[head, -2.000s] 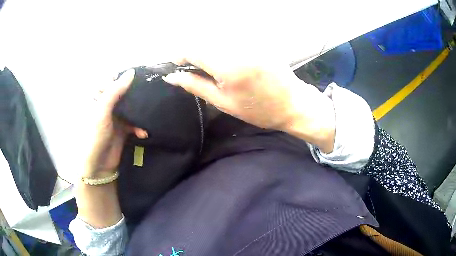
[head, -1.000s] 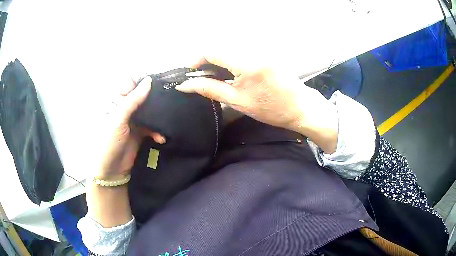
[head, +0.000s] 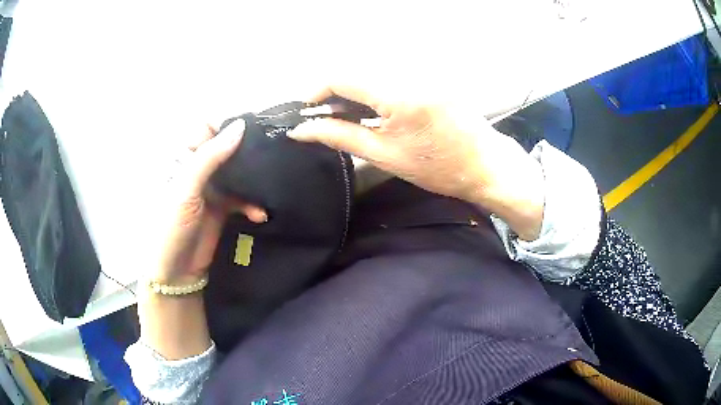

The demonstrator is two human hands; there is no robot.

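A black bag piece (head: 285, 182) with a small tan label (head: 243, 249) on its face is held at the table edge, over my lap. My left hand (head: 204, 198) grips its left side, thumb on top near the upper rim. My right hand (head: 395, 142) is at the upper right edge, thumb and fingers around the rim. Pale metal, which looks like the thread snips (head: 318, 111), shows between its fingers; most of the tool is hidden in the hand. A zipper (head: 273, 115) runs along the upper edge. Pale stitching curves down the right side.
A long narrow black panel (head: 47, 206) lies on the white table (head: 198, 55) at the left. A blue crate (head: 660, 79) stands beyond the table's right edge, above a grey floor with a yellow line (head: 660, 162). More blue shows below the table at lower left. A dark apron covers my lap.
The view shifted, so hands and piece appear further right than two seconds ago. Over the last second my right hand moved slightly right along the rim. Both hands keep their hold.
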